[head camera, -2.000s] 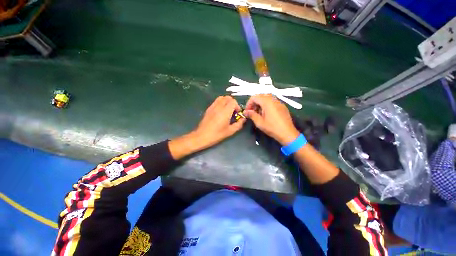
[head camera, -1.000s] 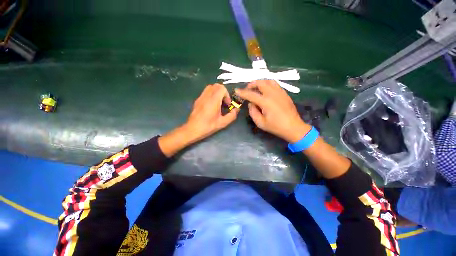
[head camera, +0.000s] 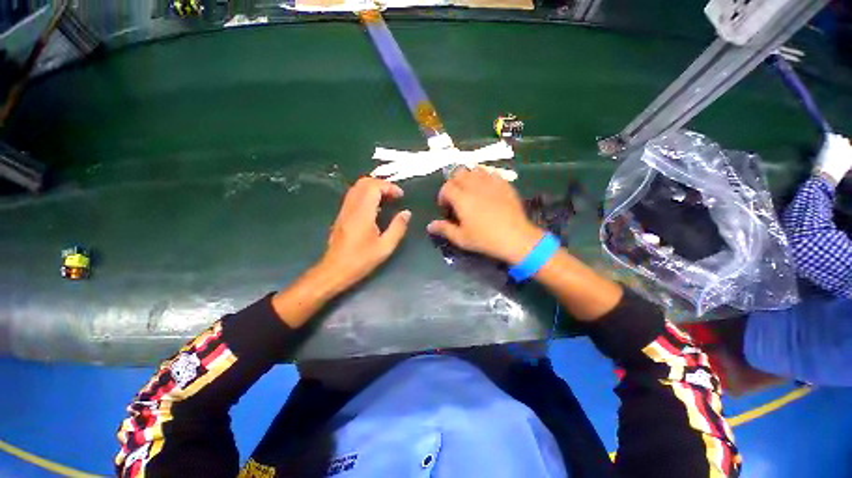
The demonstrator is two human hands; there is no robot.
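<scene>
My left hand (head camera: 362, 229) is over the green belt with thumb and fingers apart and nothing in it. My right hand (head camera: 484, 215) is just right of it, fingers bent, at the near edge of the white tape strips (head camera: 411, 165); no part shows in it, but its fingertips are partly hidden. A yellow-and-black coil (head camera: 508, 127) stands on the belt beyond the strips. Another coil (head camera: 77, 263) sits at the far left. Black pieces (head camera: 551, 213) lie in a loose pile beside my right hand.
The blue-violet strip (head camera: 397, 67) runs away from the white strips. An open clear plastic bag (head camera: 747, 233) with black pieces is at right, below a metal upright (head camera: 696, 79). Another person's white-gloved hand (head camera: 834, 157) and checked sleeve are at the right edge.
The coil held between both hands has left them, and a coil now stands beyond the white strips. My hands have moved apart, and the left one has opened. The view has shifted.
</scene>
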